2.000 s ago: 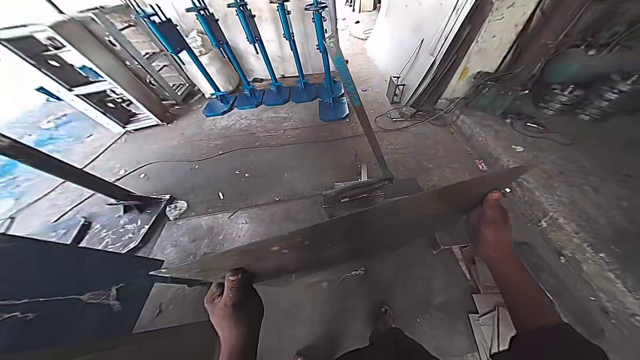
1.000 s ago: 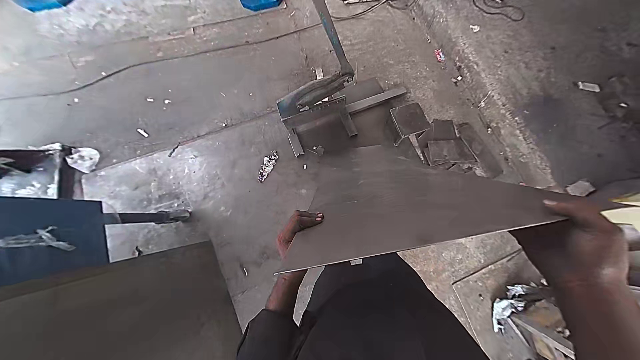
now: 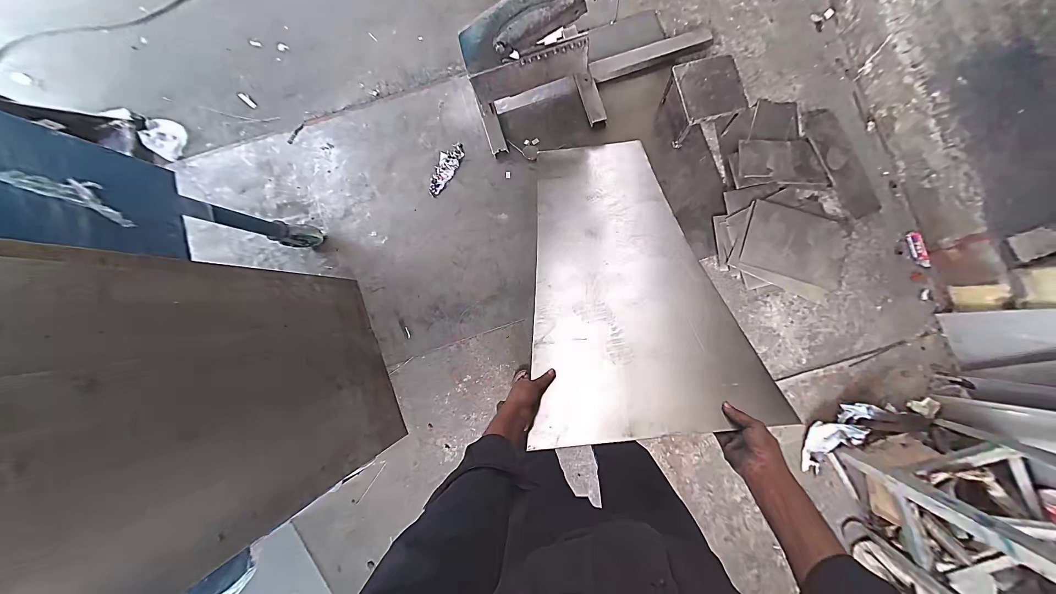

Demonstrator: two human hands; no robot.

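Note:
A long, flat sheet of bare metal [image 3: 627,305] stretches away from my body, held by both hands over the floor. My left hand [image 3: 525,402] grips its left edge near the close corner, thumb on top and fingers hidden beneath. At the close right corner, my right hand [image 3: 747,437] pinches the near edge, its thumb on the upper face and its fingers under the sheet. Past the sheet's far end lies a metal hand-lever shear [image 3: 536,70] with a bluish body, low on the floor.
Stacked metal plate offcuts [image 3: 784,214] lie right of the sheet. A large metal sheet [image 3: 181,396] is at left, beside a blue panel [image 3: 91,190] with a caster wheel [image 3: 299,236]. A metal frame rack [image 3: 932,495] full of scrap stands at lower right. Crumpled foil [image 3: 446,170] lies on the floor.
The metal sheet has swung from lying crosswise before me to pointing lengthwise away, with both hands still on it. The view has tilted down towards the floor.

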